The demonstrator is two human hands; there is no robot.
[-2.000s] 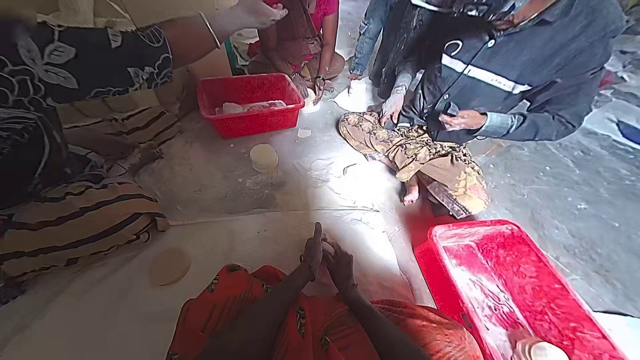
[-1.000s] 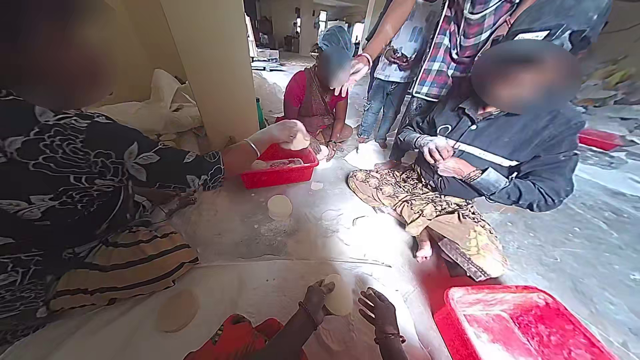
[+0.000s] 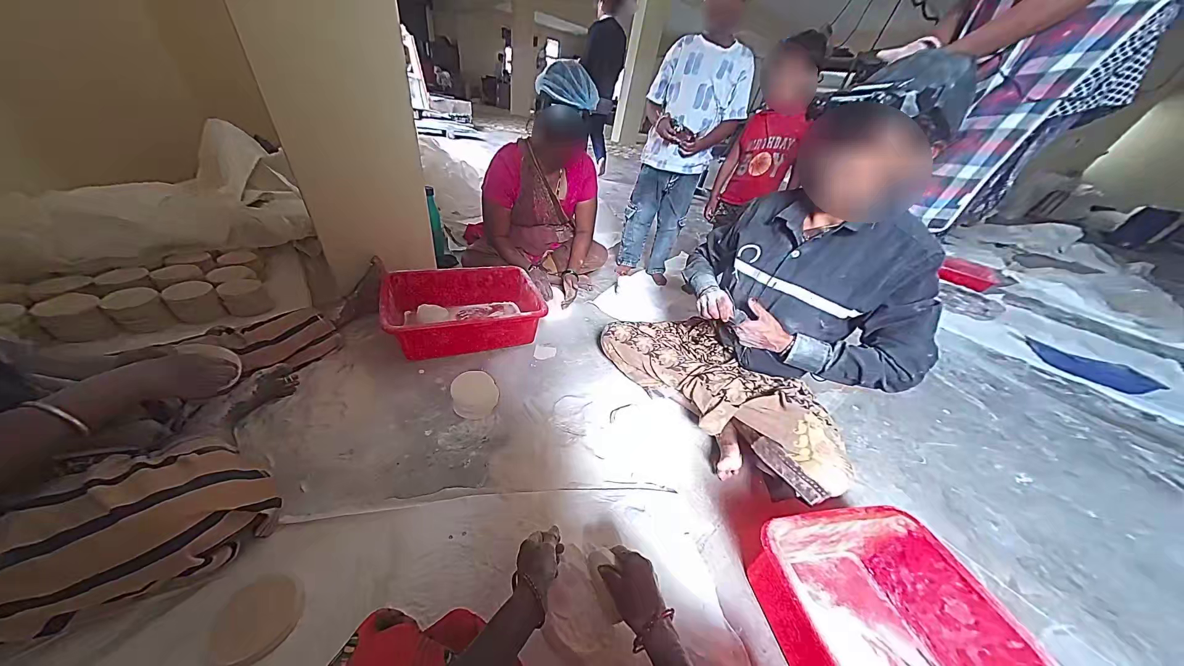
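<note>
At the bottom middle, my right hand (image 3: pixel 632 592) grips a pale, flat dough-like piece (image 3: pixel 603 572) by its right side, tilted above the dusted sheet. My left hand (image 3: pixel 539 560) is just left of it, fingers curled into a fist; whether anything is inside is hidden. A pale powdery patch or disc (image 3: pixel 572 606) shows between and below my hands. Farther left on the sheet lies a flat round disc (image 3: pixel 256 618). Ahead, a small pale round stack (image 3: pixel 474 394) sits on the dusty floor. A red plastic tub (image 3: pixel 777 564) with whitish residue stands to my right.
A co-worker's hand (image 3: pixel 199 375) at left is at a pale disc above a striped cloth. Another red tub (image 3: pixel 462 344) holds pale pieces. Round stacks (image 3: pixel 136 308) stand by the pillar (image 3: pixel 347 139). A seated person in a dark jacket (image 3: pixel 823 287) is at right; others are behind.
My hands, together two seconds ago, are now apart; my right hand has closed on the pale piece. The left co-worker's hand has moved down from beside the far tub. The view has tilted up.
</note>
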